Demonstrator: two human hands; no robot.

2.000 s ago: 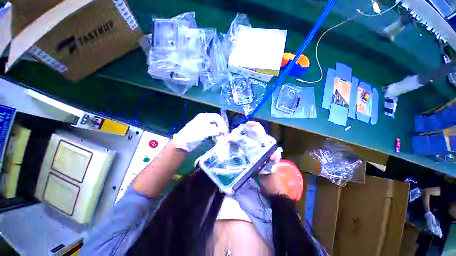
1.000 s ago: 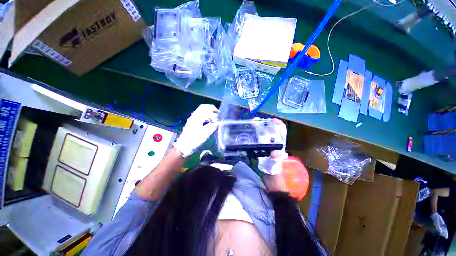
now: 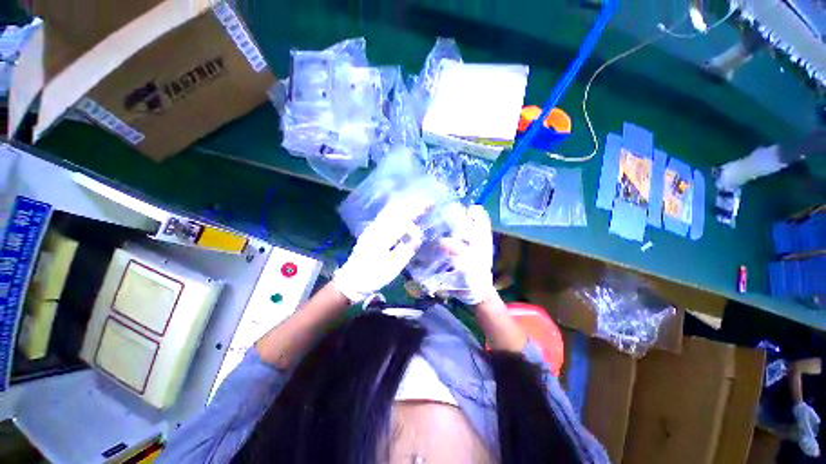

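My left hand (image 3: 382,252), in a white glove, holds a crinkled clear poly bag (image 3: 391,188) near the picture's middle. A small dark spot shows on the glove. My right hand (image 3: 471,256), also gloved in white, grips the lower right part of the bagged item. A clear case (image 3: 435,263) shows partly through the film between my hands; its edges are mostly hidden by the gloves and the bag's glare.
Bagged cases (image 3: 331,109), a white sheet stack (image 3: 475,104), an orange-and-blue dispenser (image 3: 545,127) and blue box blanks (image 3: 634,181) lie on the green bench. The leak tester (image 3: 158,326) stands at left, a carton (image 3: 172,91) behind it. Another person's gloved hand (image 3: 752,168) is at right.
The case was bare-looking and level between my hands; now a crinkled bag surrounds it and spreads up and left. My right hand has come up beside my left, closer together.
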